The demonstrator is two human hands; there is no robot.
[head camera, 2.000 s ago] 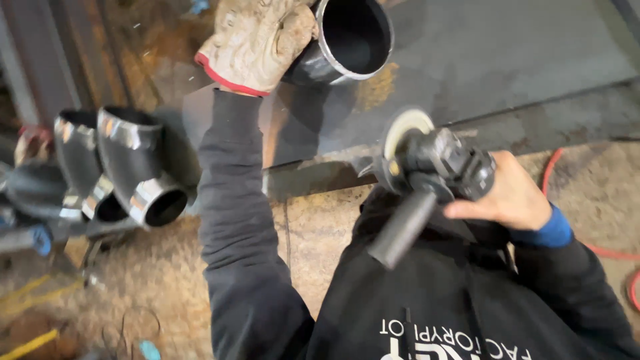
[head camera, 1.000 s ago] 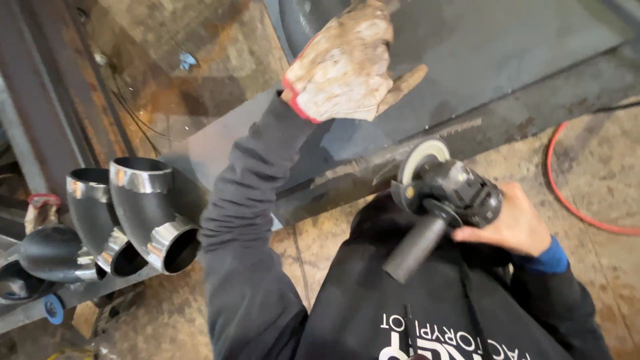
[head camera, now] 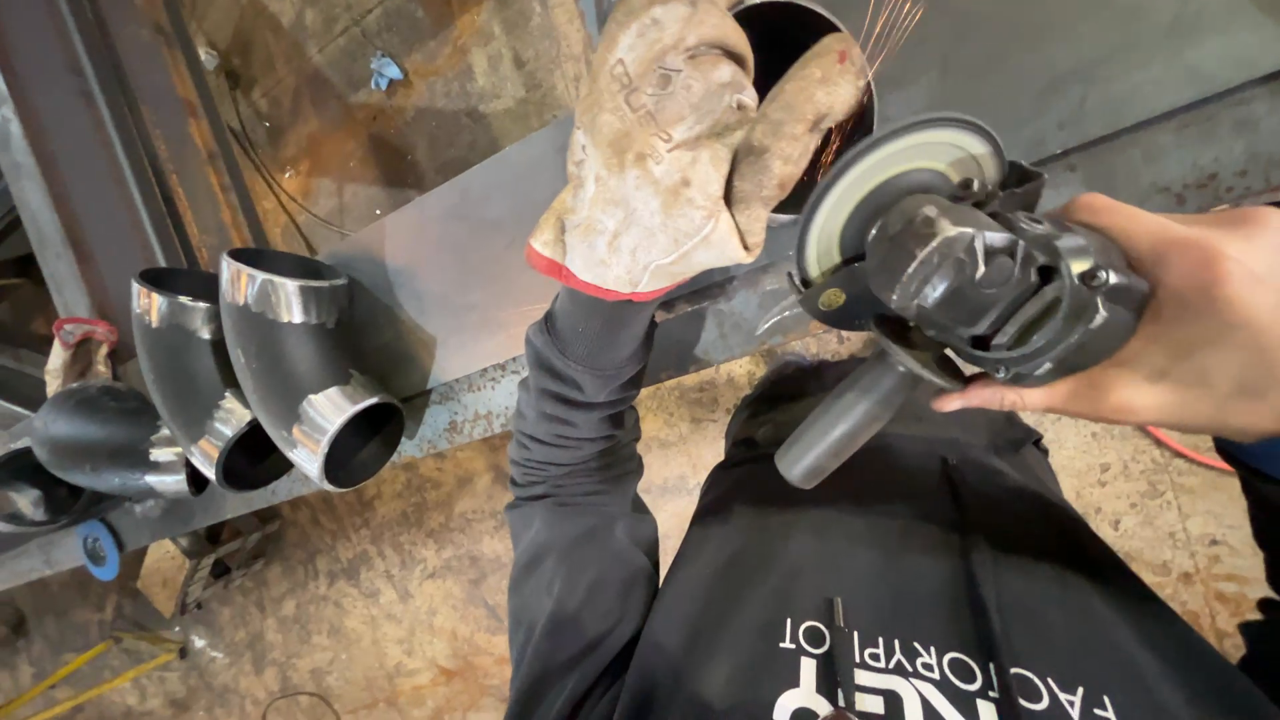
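My left hand (head camera: 680,150), in a stained leather work glove with a red hem, grips a steel pipe elbow (head camera: 862,60) at its open end; its fingers partly hide the rim. Bare, my right hand (head camera: 1180,310) holds a black angle grinder (head camera: 1000,280) by its body. The grinder's pale disc (head camera: 900,190) is at the elbow's rim, and orange sparks (head camera: 890,30) fly up from there. The side handle (head camera: 845,420) points down and left, with no hand on it.
Several black pipe elbows (head camera: 290,370) with shiny ground ends stand at the left on the steel table (head camera: 470,260). Near them are another glove (head camera: 80,350) and a blue disc (head camera: 99,549). Steel beams (head camera: 110,130) lie at the upper left. A red hose (head camera: 1190,450) runs along the floor at the right.
The grinder has come up to the elbow's rim, and sparks now fly. The elbow's open end, facing up two seconds ago and out of sight one second ago, shows again.
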